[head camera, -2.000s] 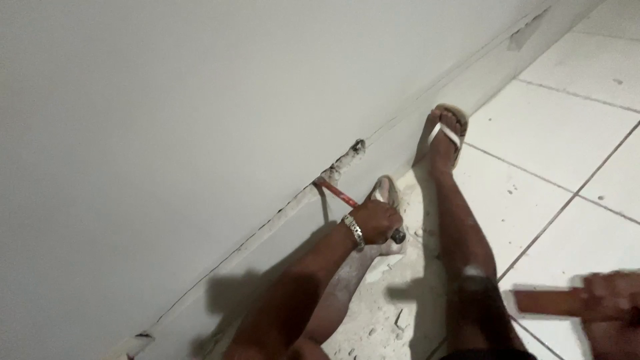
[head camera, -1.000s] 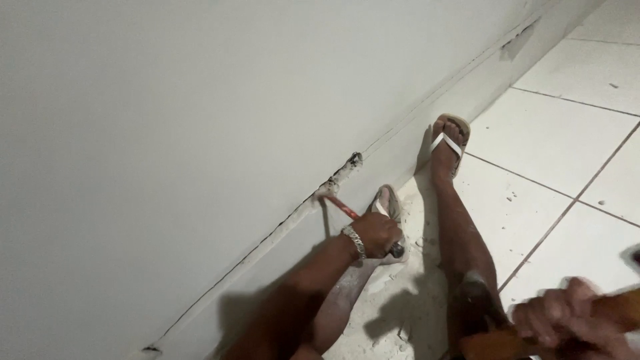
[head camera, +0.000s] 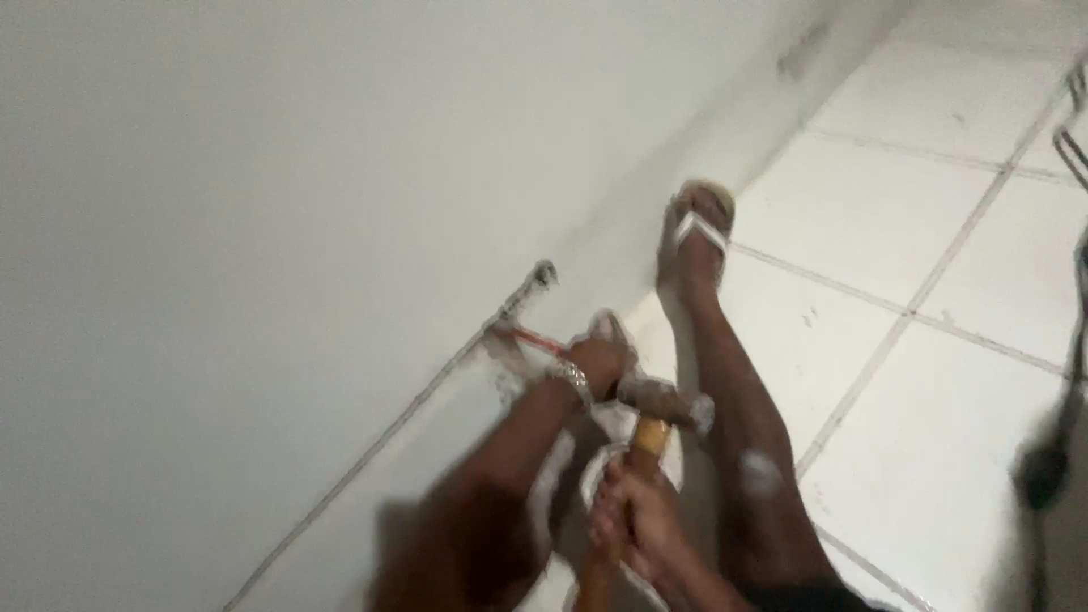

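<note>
My left hand [head camera: 602,361], with a metal bracelet at its wrist, grips a red chisel [head camera: 537,342] whose far end meets the broken edge along the low part of the white wall [head camera: 255,212]. In my right hand [head camera: 633,510] is the wooden handle of a hammer [head camera: 667,403]. The hammer's metal head lies close beside my left hand; blur hides whether it touches the chisel's end. A chipped, dark hole [head camera: 542,274] shows in the wall just beyond the chisel tip.
My foot in a flip-flop [head camera: 704,225] rests by the wall's base, and the other foot is partly behind my left hand. White floor tiles [head camera: 892,229] with dark joints extend rightward. A dark cable [head camera: 1073,399] hangs or lies at the right edge, blurred.
My right hand has swung the hammer from the lower right in to beside my left hand. My left hand keeps its hold on the chisel at the wall.
</note>
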